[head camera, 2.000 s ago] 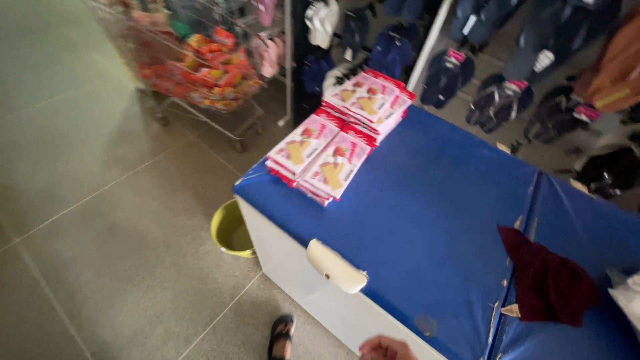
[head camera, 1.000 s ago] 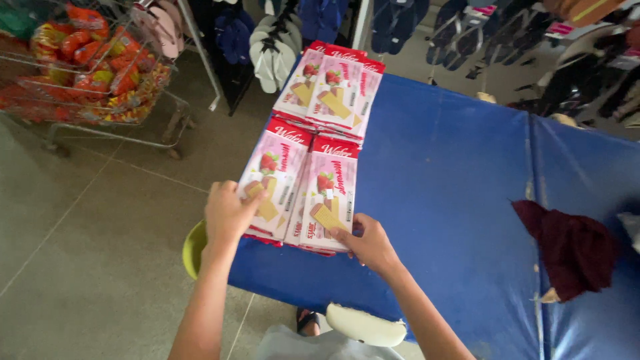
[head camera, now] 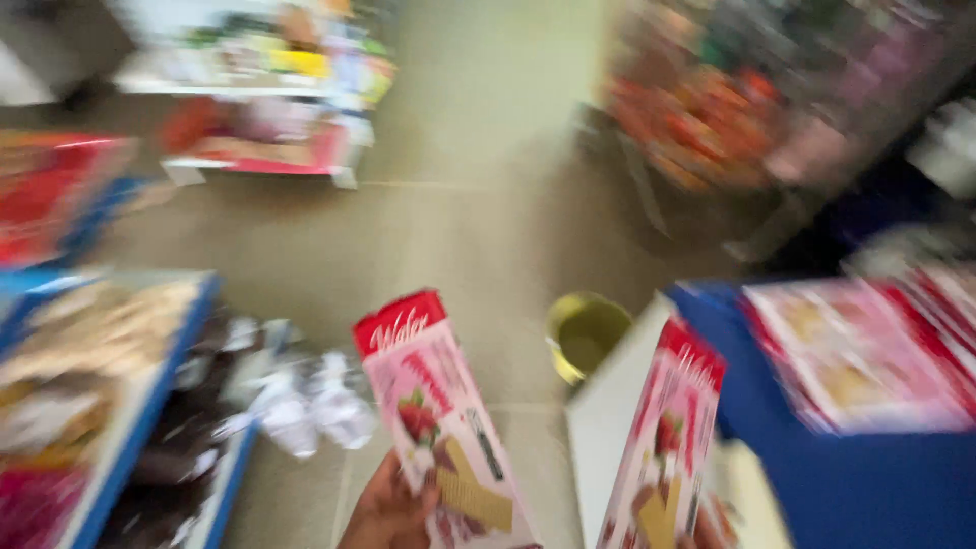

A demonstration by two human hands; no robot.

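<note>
My left hand (head camera: 393,499) grips a pink and white strawberry wafer packet (head camera: 450,427) with a red top, at the lower centre. To its right, my right hand (head camera: 709,526) holds a similar wafer packet (head camera: 671,442), seen at a slant; most of that hand is hidden behind it or cut off by the frame. Whether more packets are stacked behind either front one I cannot tell. Other wafer packets (head camera: 862,351) lie on the blue top of a white chest (head camera: 823,480) at the right, blurred.
A yellow-green bucket (head camera: 587,335) stands on the tiled floor beside the chest. A wire cart (head camera: 648,191) with red and orange packs is behind it. Blue-edged bins (head camera: 171,381) of bagged goods line the left, with a white shelf (head camera: 252,164) farther back.
Both hands have lifted wafer packets off the blue top, where they touched them a second ago, and hold them apart over the floor side. The view has swung left.
</note>
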